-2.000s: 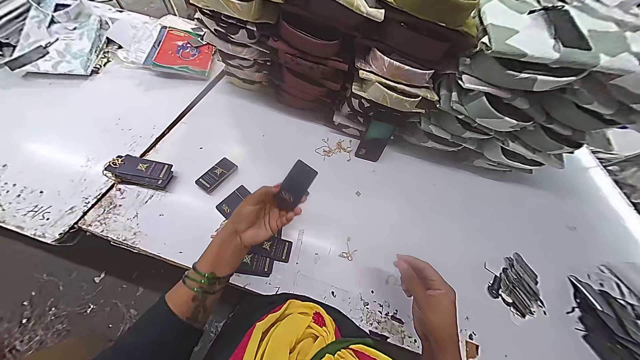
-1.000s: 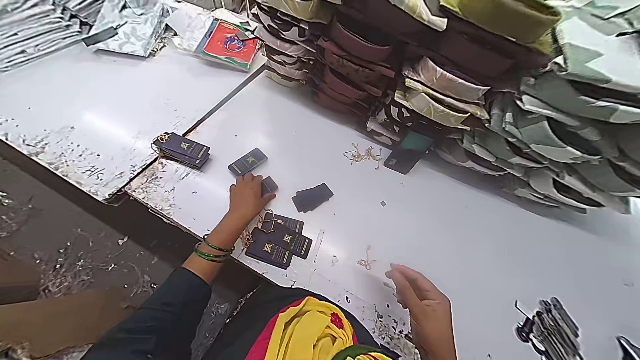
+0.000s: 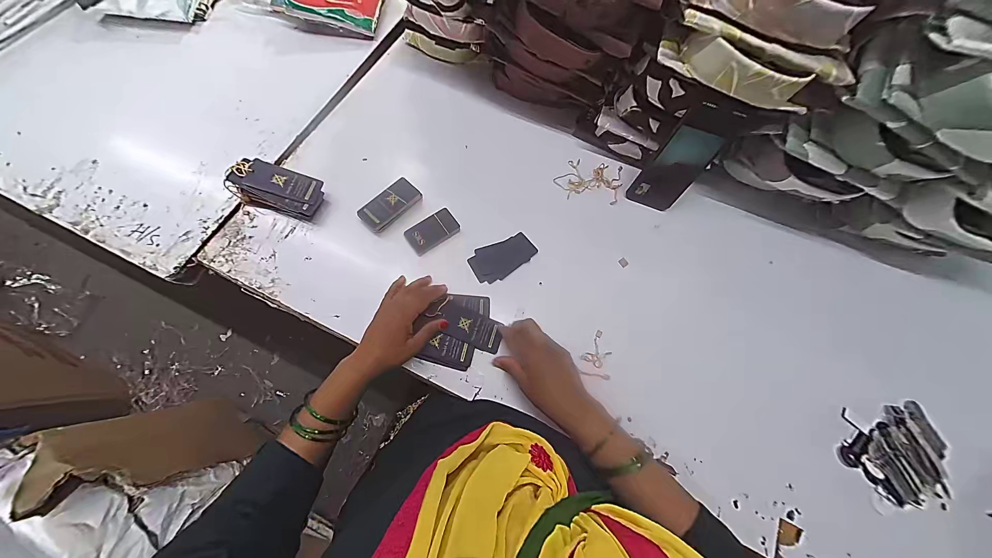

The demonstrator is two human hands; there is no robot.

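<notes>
My left hand (image 3: 407, 322) rests on several black printed hang tags (image 3: 465, 324) at the near table edge, its thumb on the top tag. At the right end of that tag is my right hand (image 3: 539, 364), fingers bent; its grip cannot be made out. Beyond them lie a stack of black tags (image 3: 390, 204), a smaller stack (image 3: 432, 231) and a few fanned blank-looking black cards (image 3: 504, 257). A strung bundle of tags (image 3: 277, 188) with golden cords sits to the left. Loose cords (image 3: 590, 180) lie farther back, and another small cord (image 3: 596, 356) is right of my right hand.
Tall piles of folded garments (image 3: 573, 46) line the back of the white table (image 3: 744, 310). A smartphone (image 3: 674, 167) leans out beneath them. Several dark slim pieces (image 3: 899, 457) lie at the right. Cardboard (image 3: 147, 442) is on the lower left, beside the littered floor.
My left hand has moved from the small stack down to the tags at the near edge. My right hand has come left to meet them. The view has shifted closer.
</notes>
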